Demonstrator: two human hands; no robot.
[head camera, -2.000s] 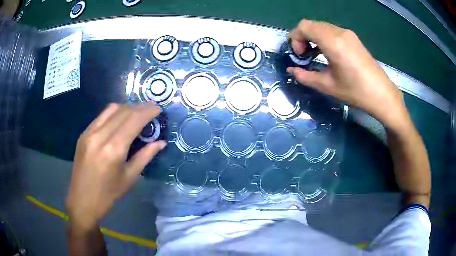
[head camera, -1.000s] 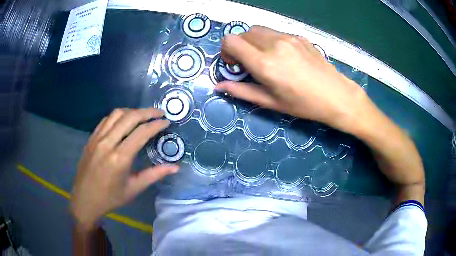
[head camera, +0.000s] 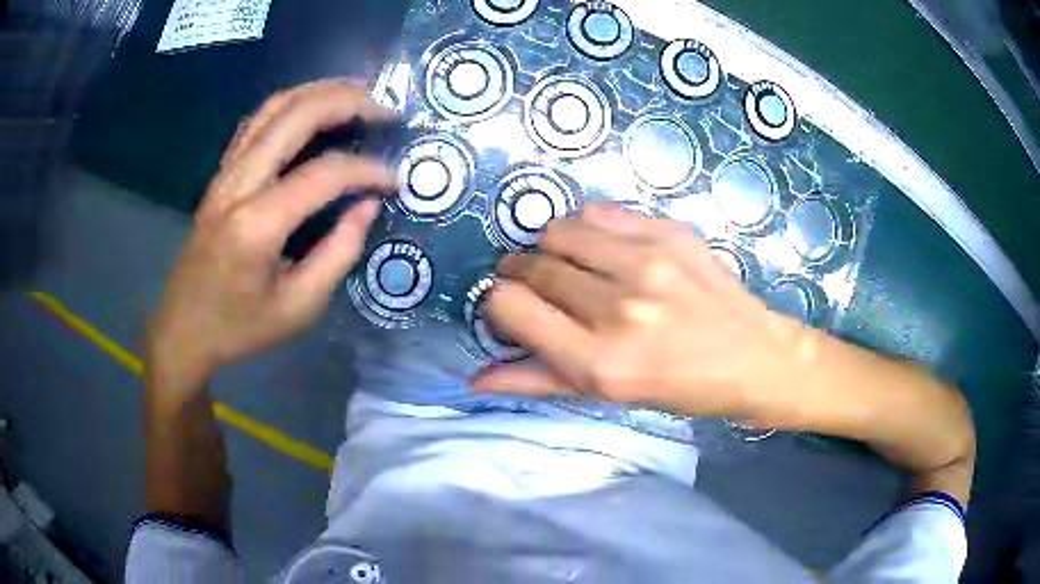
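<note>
A clear blister tray (head camera: 838, 268) lies tilted in view on the dark green worktop. Black round parts with silver rings sit in its top row, its left column and the second column; one is the round part (head camera: 466, 78). Several pockets to the right, such as the empty pocket (head camera: 663, 154), hold no part. My right hand (head camera: 650, 319) has its fingers and thumb on a round part (head camera: 493, 325) at the near pocket of the second column, partly hidden by the fingers. My left hand (head camera: 268, 234) is at the tray's left edge, fingers apart, holding nothing visible.
A white label sheet (head camera: 213, 23) lies at the upper left. The metal rail (head camera: 867, 137) runs behind the tray, with the green belt (head camera: 912, 86) beyond it. A yellow floor line (head camera: 274, 438) shows at the lower left.
The tray appears higher in view. My right hand has moved from the second row down to the near row. More round parts sit in the second column. My left hand has moved up along the left edge.
</note>
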